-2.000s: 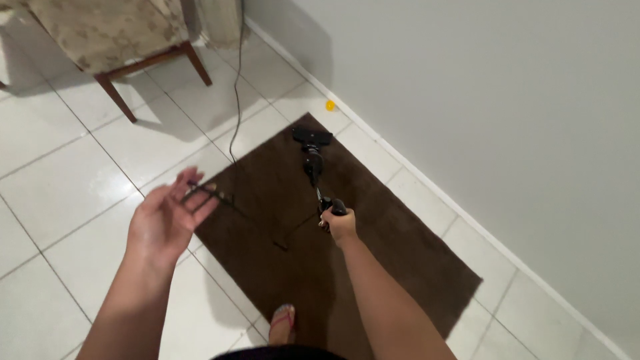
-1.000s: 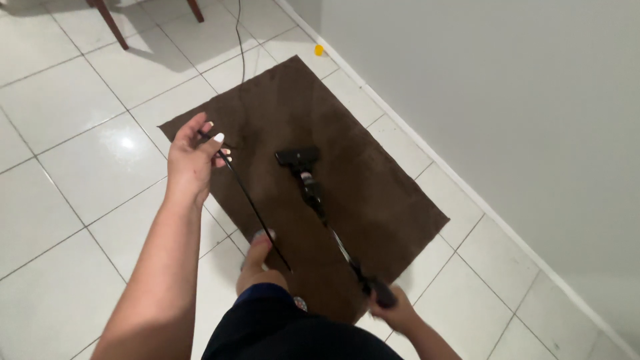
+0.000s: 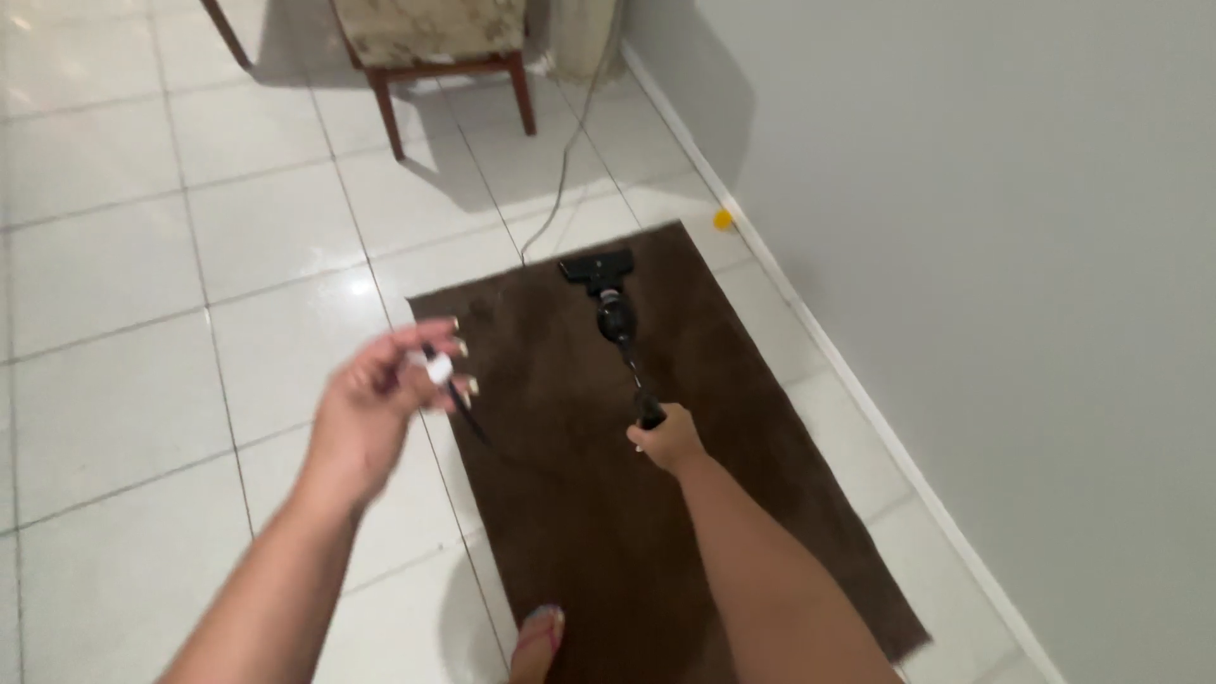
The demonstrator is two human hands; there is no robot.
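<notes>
My right hand [image 3: 673, 437] grips the black handle of a stick vacuum cleaner [image 3: 616, 318]. Its wide black floor head [image 3: 598, 268] rests near the far edge of a dark brown rug [image 3: 608, 532]. On the left, my left hand [image 3: 380, 399] is raised above the rug's left edge, with a thin black cord [image 3: 467, 414] held loosely between thumb and fingers. The cord's lower part fades against the dark rug.
An upholstered chair with wooden legs [image 3: 437, 68] stands beyond the rug. A cable [image 3: 562, 176] runs over the white floor tiles to the rug's far edge. Beside the grey wall [image 3: 950, 237] lies a small yellow object [image 3: 723, 219]. A sandalled foot [image 3: 539, 646] is at the bottom.
My right hand has pushed the vacuum cleaner away from me, and its floor head has moved from mid-rug to near the far edge. The view has shifted, showing more of the chair.
</notes>
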